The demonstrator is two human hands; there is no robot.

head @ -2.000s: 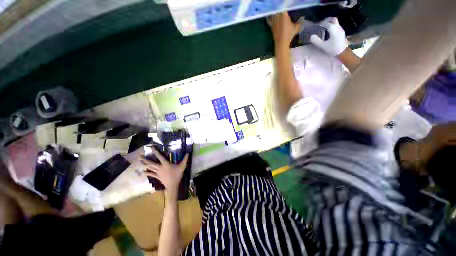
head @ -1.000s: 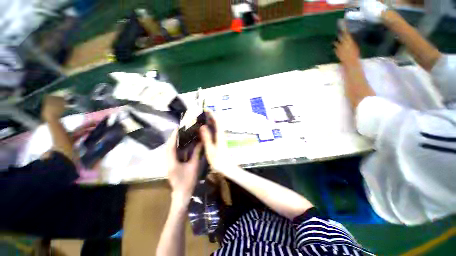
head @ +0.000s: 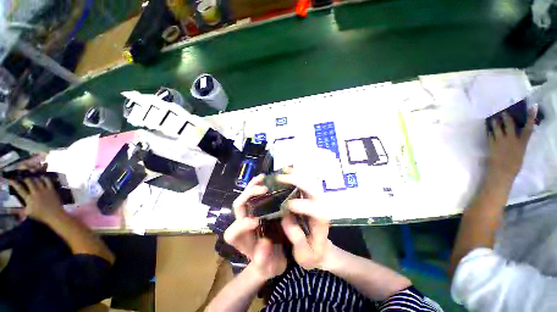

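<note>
A black retail box (head: 269,205) is in both my hands, at the near edge of the bench, its open end facing up. My left hand (head: 251,234) grips its left side and my right hand (head: 308,228) grips its right side. The inside of the box looks dark; I cannot tell what it holds. A pile of glossy black cartons (head: 235,170) with a blue printed picture lies just left of my hands. A row of black boxes with raised white flaps (head: 162,117) stands at the back left.
Bagged cylinders (head: 209,91) stand along the dark green conveyor belt (head: 275,58). The printed cardboard mat (head: 366,177) covers the bench. More black cartons (head: 122,177) lie left. Neighbouring workers' hands hold dark boxes at far left and right. A brown carton (head: 183,268) is below the bench.
The view has shifted and steadied. My hands have moved right and closer to my body, and the box now shows its open end. The neighbour's arms at right have come down to the bench.
</note>
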